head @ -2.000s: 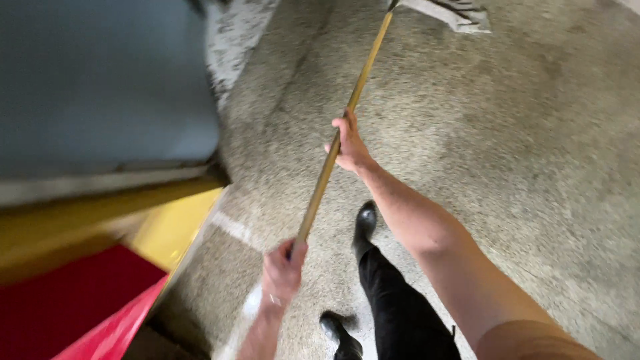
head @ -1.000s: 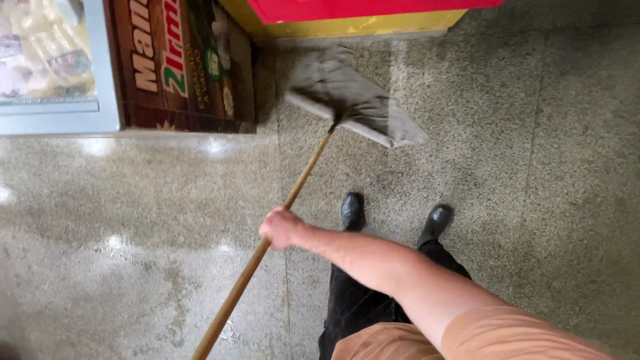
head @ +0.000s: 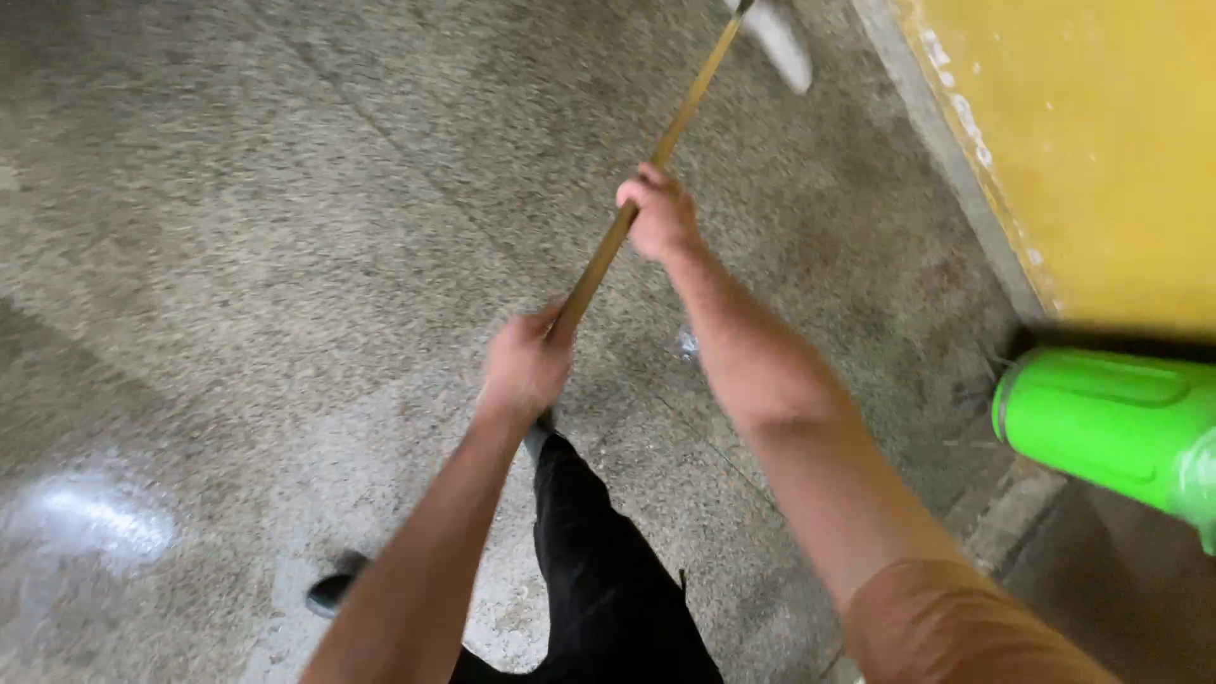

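Note:
Both hands grip a long wooden mop handle [head: 601,263] that slants from the middle of the view up to the top edge. My left hand [head: 528,359] is closed round its lower end. Farther up the handle, my right hand [head: 659,211] is wrapped round it with the arm stretched out. A pale, blurred part of the mop cloth [head: 781,46] shows at the top on the floor; the rest of the mop head is outside the view.
Speckled floor [head: 285,237] with a shiny patch at lower left. A yellow wall [head: 1092,152] with a grey base edge [head: 959,161] runs along the upper right. Beside it at the right is a bright green bin [head: 1102,418]. My dark shoe [head: 330,594] shows at lower left.
My left hand, out of view one second ago, is now on the handle. The view has swung away from the red and yellow base and the freezer to a yellow wall and green bin.

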